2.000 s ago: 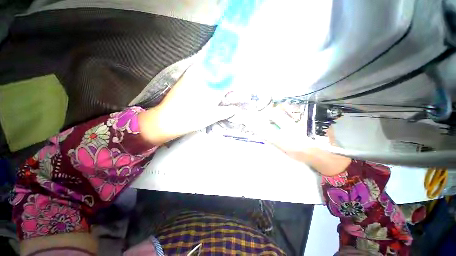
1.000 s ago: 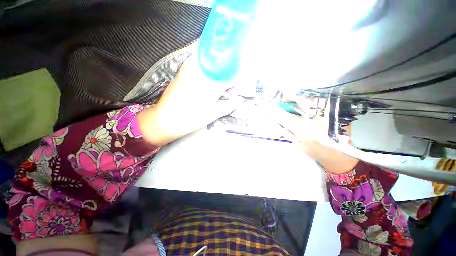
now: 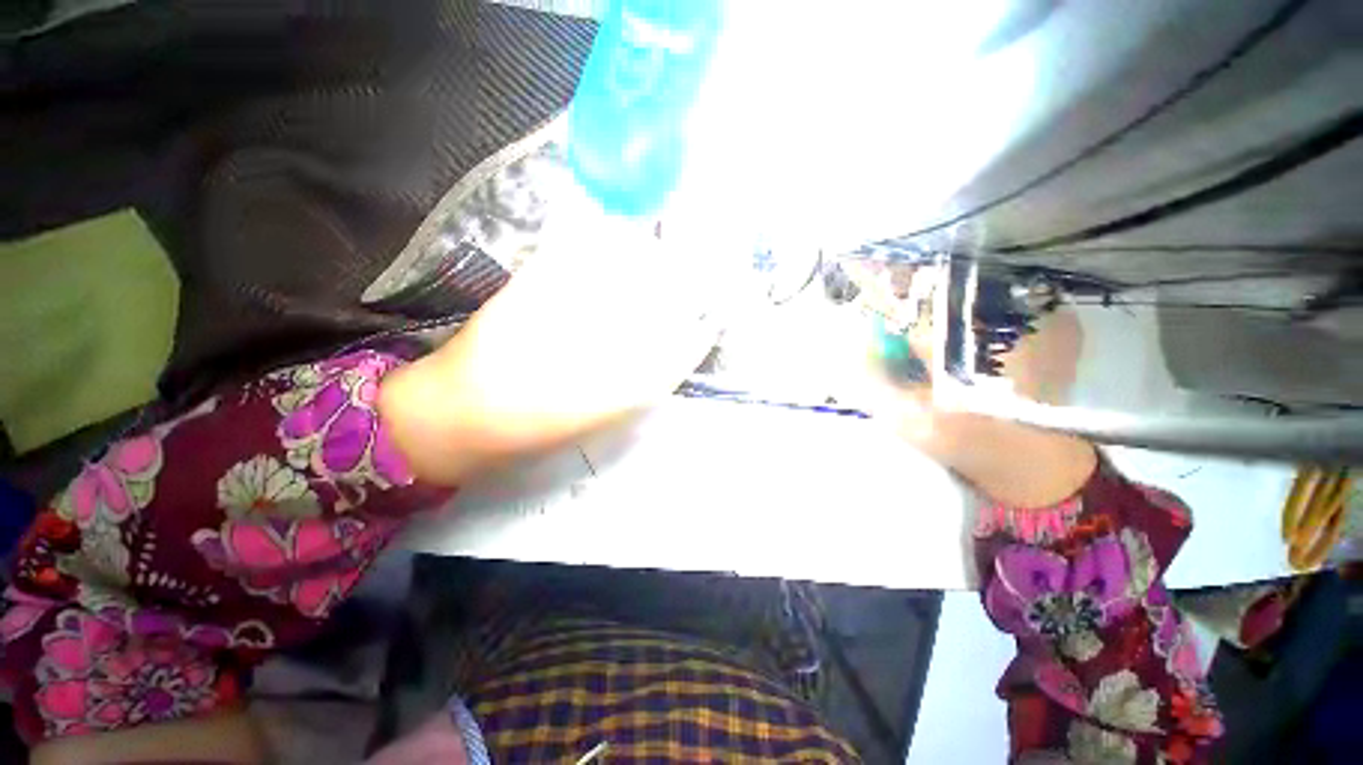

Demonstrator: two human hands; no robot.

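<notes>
My left hand (image 3: 553,344) lies at the left of the needle area, over the edge of the dark brown cloth panel (image 3: 299,150); its fingers are lost in glare. A green pocket patch (image 3: 90,321) lies on the panel at the far left. My right hand (image 3: 934,411) is at the right of the needle area, partly behind the sewing machine head (image 3: 1166,135). A small green thing (image 3: 897,350) shows at its fingers; whether it is held I cannot tell. The needle and presser foot are washed out by glare.
A bright blue translucent shield (image 3: 640,112) is above my left hand. Yellow-orange scissor handles (image 3: 1315,516) lie on the white table (image 3: 703,508) at the right. The table's front edge runs above a checked cloth (image 3: 643,695) at my lap.
My left hand has shifted slightly left and down. My right hand has moved slightly right. The blue shield and yellow handles have shifted in the picture.
</notes>
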